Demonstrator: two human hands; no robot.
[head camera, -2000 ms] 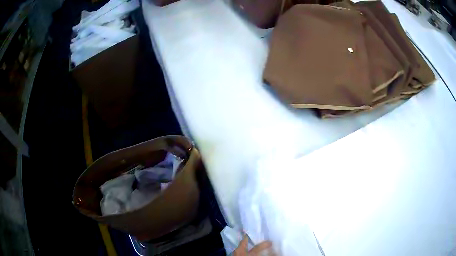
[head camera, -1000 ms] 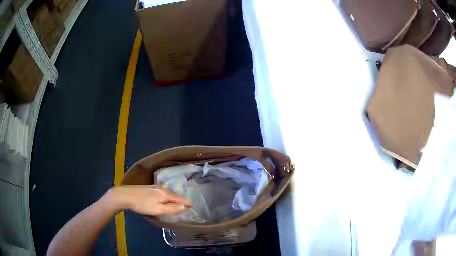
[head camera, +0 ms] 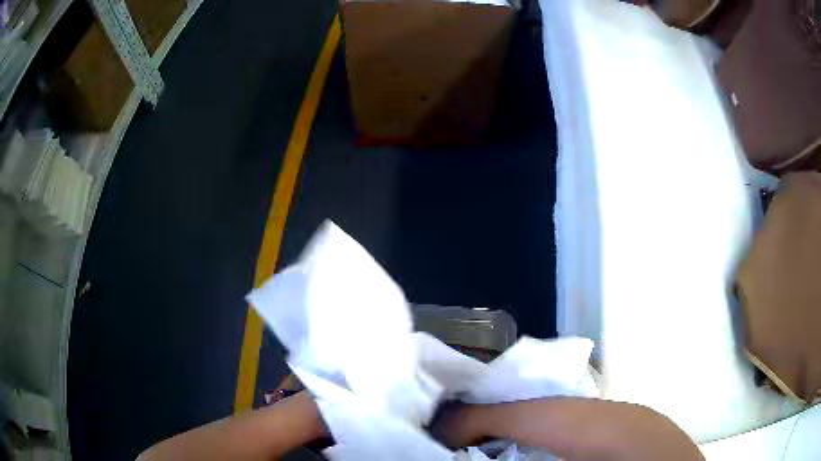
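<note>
White crumpled tissue paper (head camera: 356,311) is gathered between my two hands, low in the middle of the head view, with corners sticking up and out to the right. My left hand (head camera: 313,420) meets it from the left and my right hand (head camera: 455,421) from the right. The paper hides the fingers of both. A small part of the brown handbag's rim (head camera: 288,384) shows beside the left wrist. The paper and forearms cover the rest of the bag.
A translucent grey bin or stool top (head camera: 482,326) lies behind the paper. A brown carton (head camera: 423,76) stands ahead on the dark floor, right of a yellow line. The white-covered table (head camera: 666,225) is at the right, with brown bags (head camera: 792,279). Shelving (head camera: 135,58) is at the left.
The view has turned left. My left hand was at the open handbag's mouth; now both hands are together at a large white sheet above the bag, hiding most of it.
</note>
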